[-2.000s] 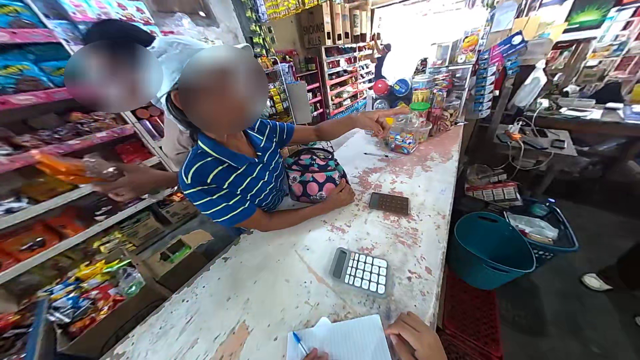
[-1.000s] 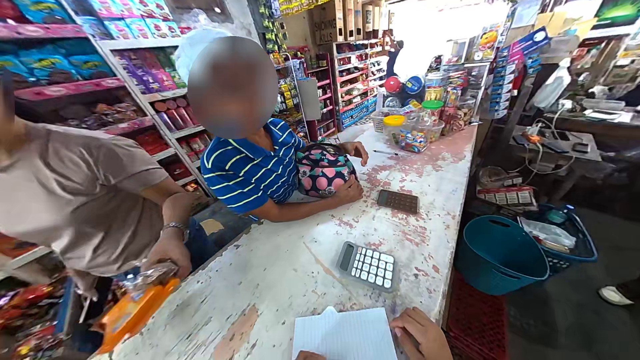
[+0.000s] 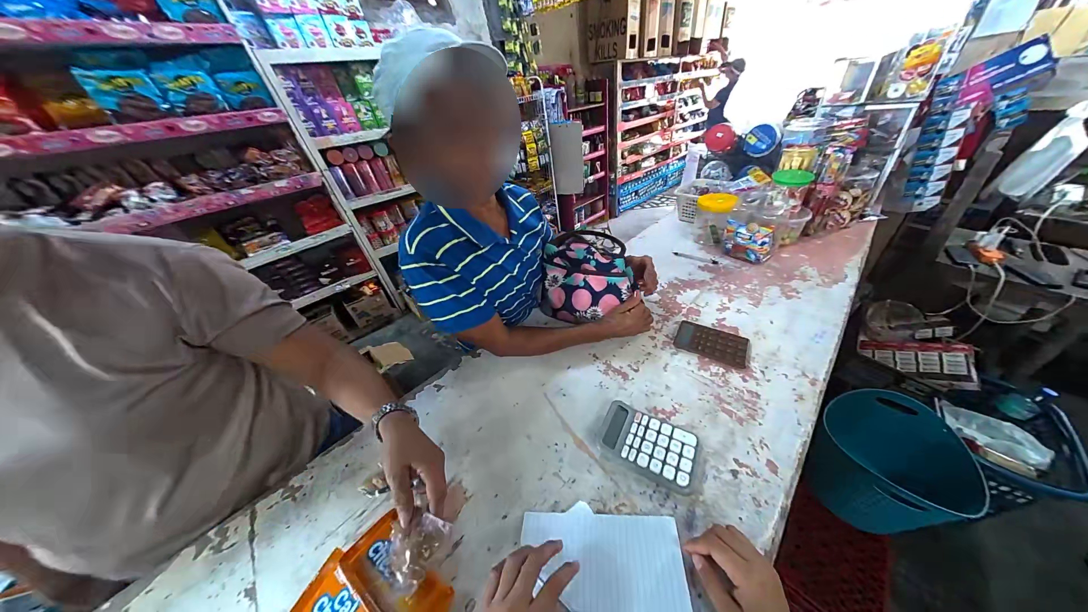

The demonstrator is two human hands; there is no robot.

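Note:
A sheet of lined paper [image 3: 614, 552] lies on the worn counter [image 3: 510, 433] right in front of me. My left hand [image 3: 531, 578] rests on its left edge, fingers spread, with no pen visible in it. Beside its right edge is my right hand [image 3: 738, 569], fingers loosely curled and holding nothing that shows. A grey calculator with white keys [image 3: 650, 446] lies just beyond the paper, and a brown calculator [image 3: 712, 343] farther off. Left of my left hand, orange snack packets [image 3: 365, 565] lie on the counter, where another person's hand [image 3: 412, 467] touches a clear plastic wrapper [image 3: 418, 548].
A person in a striped shirt leans on the counter with a floral bag [image 3: 586, 280]. Behind are a pen [image 3: 695, 257] and plastic tubs with lids [image 3: 716, 217]. A teal basket [image 3: 897, 463] stands on the right; stocked shelves [image 3: 161, 127] line the left.
The person in the brown shirt has come closer on the left and set orange packets on the counter. The striped-shirt person's arm has drawn back from the tubs. The blue pen near my left hand no longer shows.

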